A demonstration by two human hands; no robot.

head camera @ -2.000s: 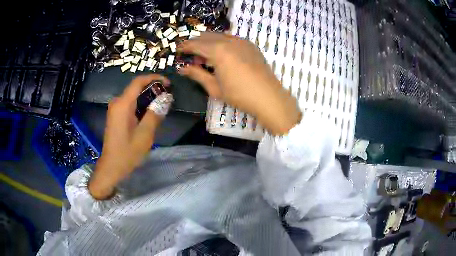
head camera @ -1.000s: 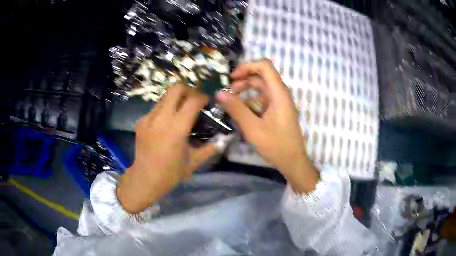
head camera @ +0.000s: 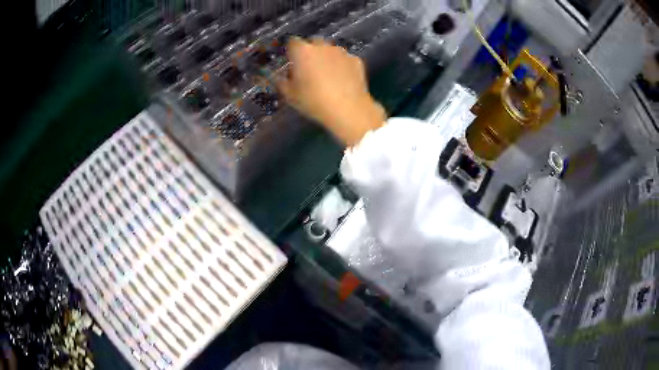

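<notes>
My right hand (head camera: 325, 87) reaches over the blister tray (head camera: 235, 79), at the tray's right side, fingertips over its dark pockets. The fingers are curled and blurred, and whether they hold anything cannot be told. The blister tray is greyish plastic, with dark units in its rows. The white parts tray (head camera: 155, 253) lies nearer and to the left, with rows of narrow parts. My left hand is not clearly in view; only a dim patch shows at the lower left edge.
Loose cream blocks (head camera: 71, 340) and a shiny black and silver heap (head camera: 29, 293) lie at the lower left. The press fixture, with dark nests (head camera: 466, 170), stands right. An amber container (head camera: 506, 115) stands beyond it. Labelled grey surfaces (head camera: 600, 282) lie far right.
The view has swung right. My right hand has moved from near the loose parts to the blister tray. My left hand has left clear view, along with the dark housing seen in it earlier.
</notes>
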